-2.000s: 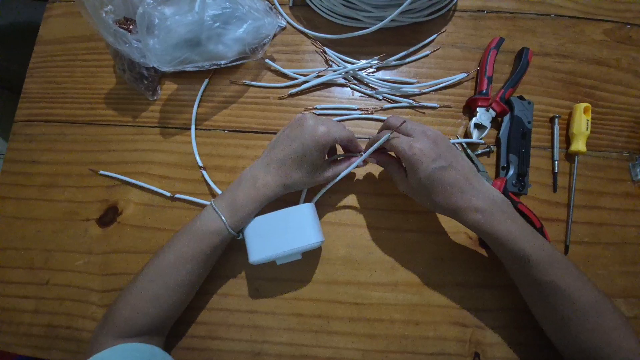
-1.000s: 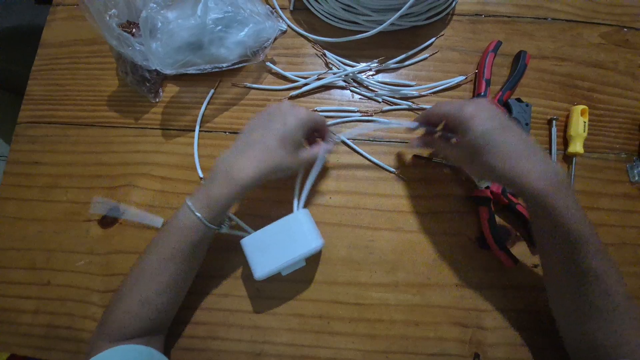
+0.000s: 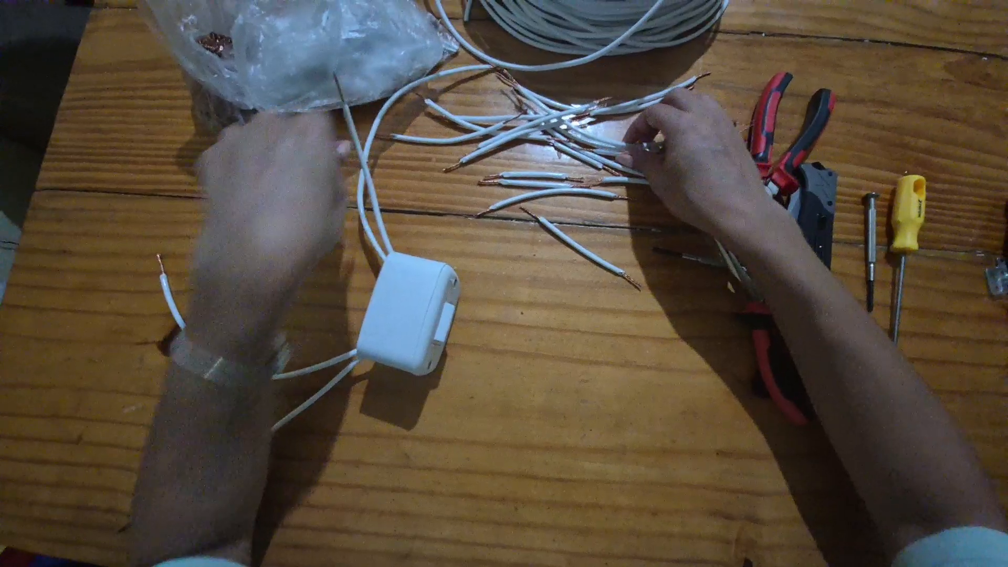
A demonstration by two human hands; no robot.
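Note:
My left hand (image 3: 272, 189), blurred, is over the near edge of a clear plastic bag (image 3: 339, 55); its fingers are hidden, so what it holds cannot be told. Right of its wrist stands a white plastic box (image 3: 409, 313) with white wires out of its top and its left side. My right hand (image 3: 685, 150) reaches into the right end of a pile of short white wires (image 3: 551, 118) with bare copper ends, thumb and fingers close together at the wires. Whether it grips one is unclear. A single short wire (image 3: 579, 250) lies below the pile.
A coil of white cable (image 3: 606, 27) lies at the top. Red and black pliers (image 3: 776, 150), a dark grey tool (image 3: 819, 213), a small precision screwdriver (image 3: 870, 252) and a yellow-handled screwdriver (image 3: 908, 216) are at the right. More red-handled pliers (image 3: 764, 354) lie partly under my right forearm.
My hands were together above the box two seconds ago and have moved apart: the left up to the bag, the right onto the wire pile. The white box has turned.

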